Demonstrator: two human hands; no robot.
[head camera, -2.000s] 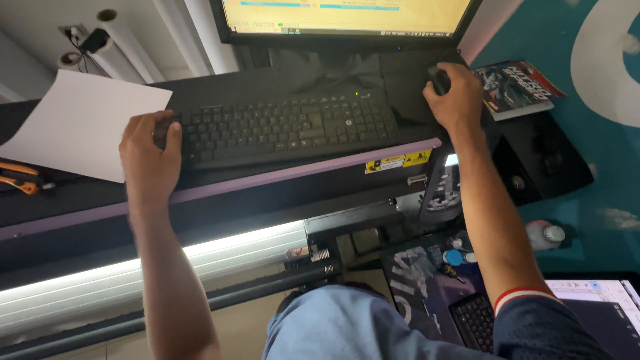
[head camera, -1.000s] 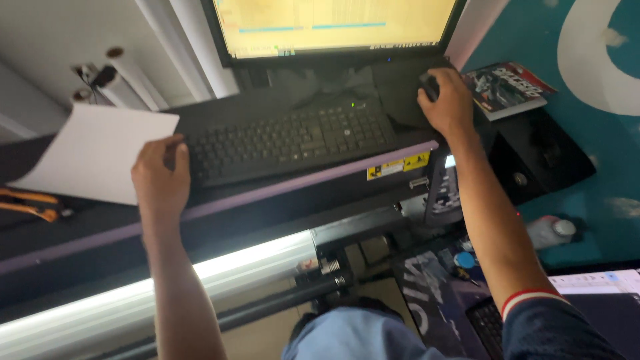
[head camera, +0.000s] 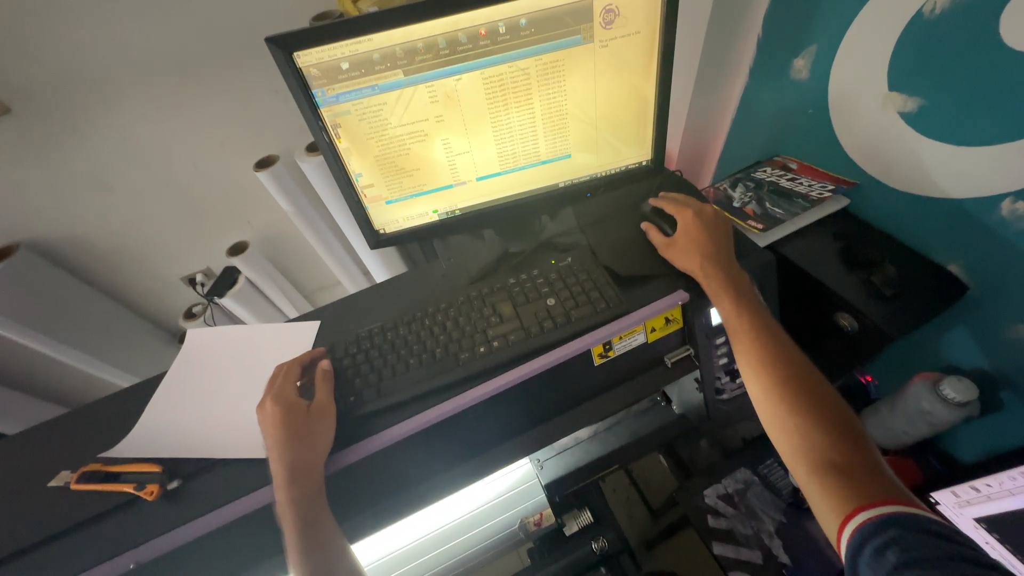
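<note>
A black computer mouse (head camera: 661, 219) lies under the fingers of my right hand (head camera: 694, 238), on the dark surface right of the keyboard. My left hand (head camera: 298, 404) rests at the left end of the black keyboard (head camera: 480, 320), over the right edge of a white sheet of paper (head camera: 212, 392); its fingers are partly bent and nothing shows in them. Behind the keyboard stands a lit monitor (head camera: 480, 112) with a list of rows and a blue highlighted line. An orange utility knife (head camera: 120, 478) lies below the paper, its blade end pointing left.
A booklet (head camera: 780, 196) lies right of the mouse. Several white rolls (head camera: 308, 216) lean at the wall behind. Yellow warning labels (head camera: 638, 336) mark the machine's front edge. At the lower right are a capped bottle (head camera: 920, 408) and part of a second screen (head camera: 988, 512).
The view has tilted up, showing more of the monitor and wall. My right hand stays on the mouse, and my left hand stays by the keyboard's left end.
</note>
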